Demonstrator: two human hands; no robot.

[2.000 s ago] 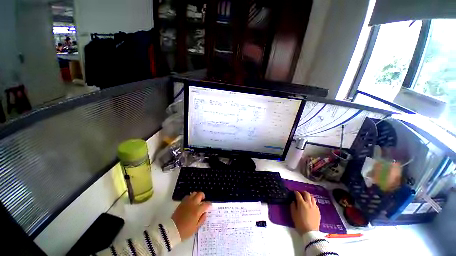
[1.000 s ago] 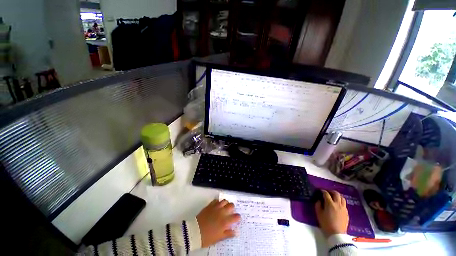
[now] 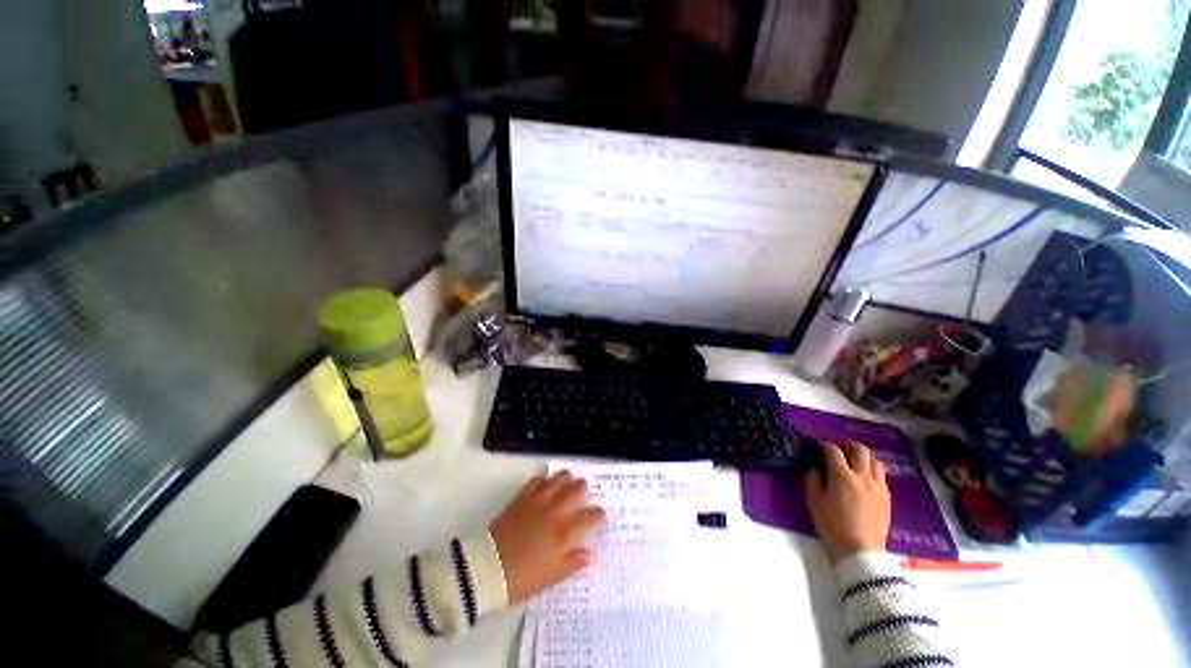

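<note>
My left hand [image 3: 546,532] lies flat with fingers apart on the upper left part of the printed sheets [image 3: 653,587]. A small dark block [image 3: 712,519] lies on the sheets' upper right. My right hand [image 3: 852,499] rests over the small black mouse [image 3: 815,467] on the purple mouse pad [image 3: 921,502]; the hand partly hides the mouse. The black keyboard [image 3: 634,415] lies above the sheets, in front of the monitor [image 3: 686,235], which shows a white document page with text too blurred to read. A red pen [image 3: 951,565] lies right of the sheets, below the pad.
A green-lidded water bottle [image 3: 379,379] and a flat black phone-like slab [image 3: 281,555] are at left. Clear plastic bags [image 3: 477,255] lie behind the keyboard. A pale flask [image 3: 832,333], a crowded pen holder [image 3: 901,372], a round red-and-black item [image 3: 973,489] and a dark blue file rack [image 3: 1032,320] are at right.
My left hand has moved from the keyboard's lower edge down onto the sheets. My right hand stays on the mouse. The camera view has shifted and tilted lower.
</note>
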